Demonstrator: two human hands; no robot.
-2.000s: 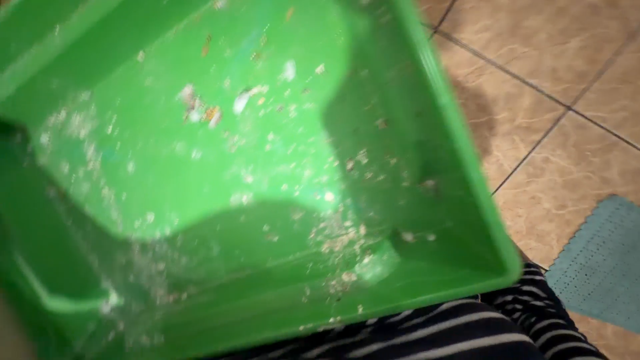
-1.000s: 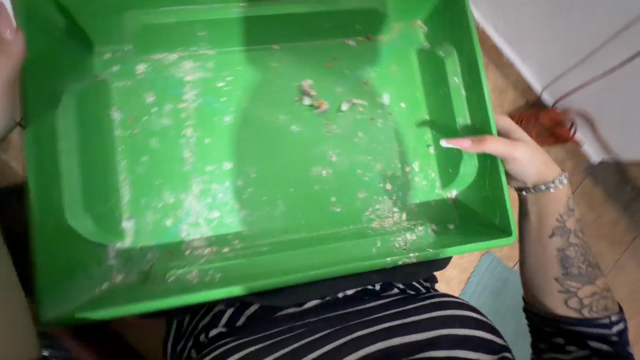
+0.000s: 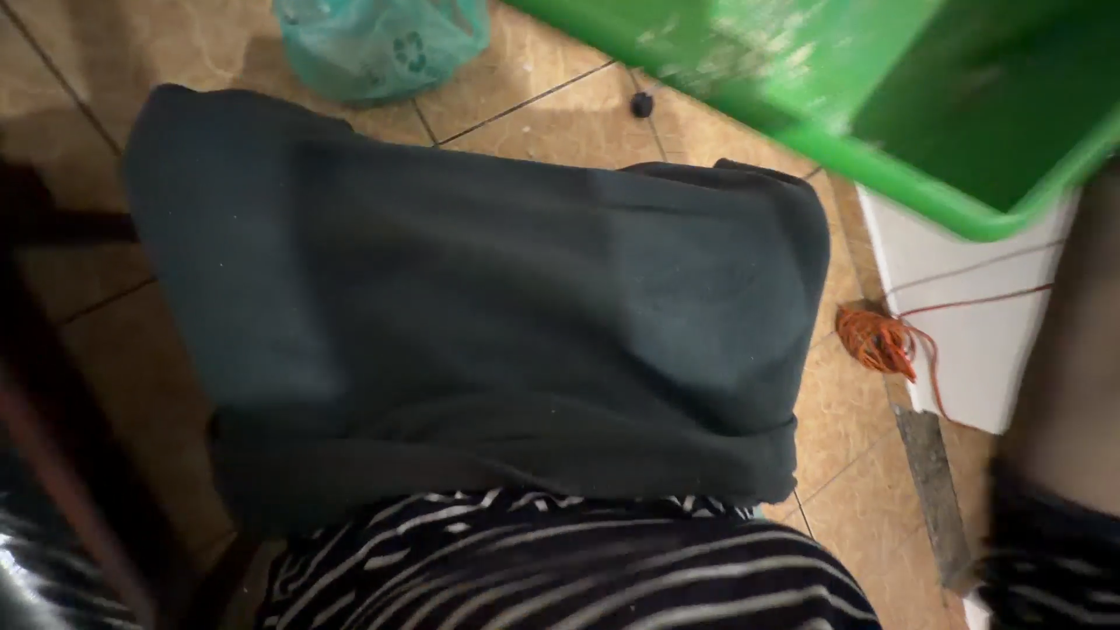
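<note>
The green plastic tray [image 3: 919, 166] is tilted at the top right, cut off by the frame's edge and blurred, with pale crumbs stuck to its inner face. My right forearm, blurred, rises along the right edge toward the tray's corner; the right hand itself is out of sight. My left hand does not show. A dark grey cloth [image 3: 472, 297] lies across my lap, above the striped garment [image 3: 560, 569] that I wear.
A teal plastic bag [image 3: 385, 44] rests on the tiled floor at the top. Near it is a small black round object [image 3: 641, 105]. An orange cord bundle [image 3: 878, 339] lies by the white wall [image 3: 962, 324]. A grey strip [image 3: 933, 490] runs along the floor. Dark furniture parts stand at the left.
The green tray has moved from over my lap to the upper right, uncovering the dark cloth. Both hands, seen at the tray's sides a second ago, have left the view.
</note>
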